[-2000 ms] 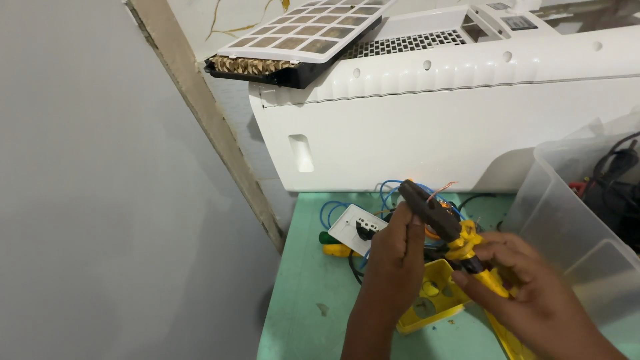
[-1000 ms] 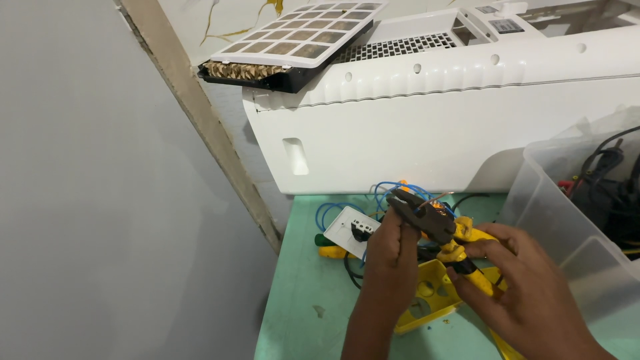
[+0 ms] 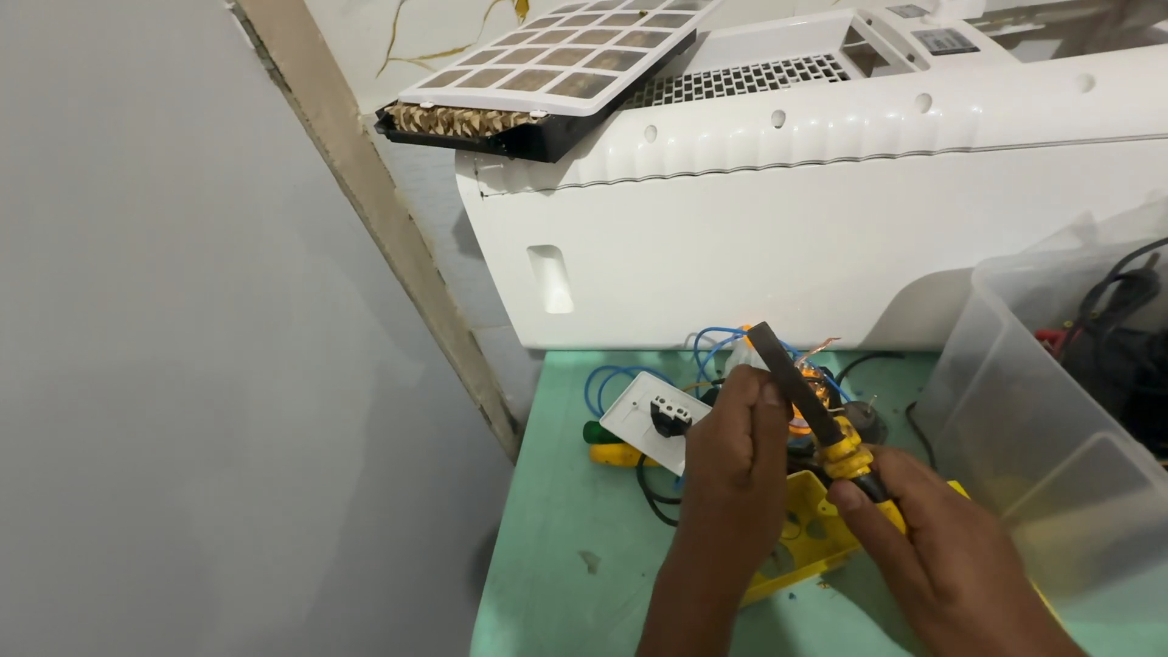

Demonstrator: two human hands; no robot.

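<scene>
My right hand (image 3: pixel 931 538) is closed around the yellow-and-black handles of a pair of pliers (image 3: pixel 798 388), whose dark metal head points up and to the left. My left hand (image 3: pixel 739 456) is raised beside the pliers' head with its fingers bent together; whether it pinches a wire is hidden. Just left of it a white socket plate (image 3: pixel 639 411) with a black part lies tilted, near blue wires (image 3: pixel 593 374). Behind the pliers shows a coil of copper wire (image 3: pixel 815 388). Beneath both hands is a yellow plastic electrical box (image 3: pixel 808 538).
A large white appliance housing (image 3: pixel 730 246) stands along the back of the green table (image 3: pixel 566 566), with a grid-covered filter tray (image 3: pixel 547 82) on top. A clear plastic bin (image 3: pixel 1040 401) with black cables is at right. A green-and-yellow handle (image 3: pixel 616 453) lies beside the socket plate.
The pliers have turned in my right hand: their jaws showed from the broad side one second ago and now appear edge-on. My left hand stays beside their head.
</scene>
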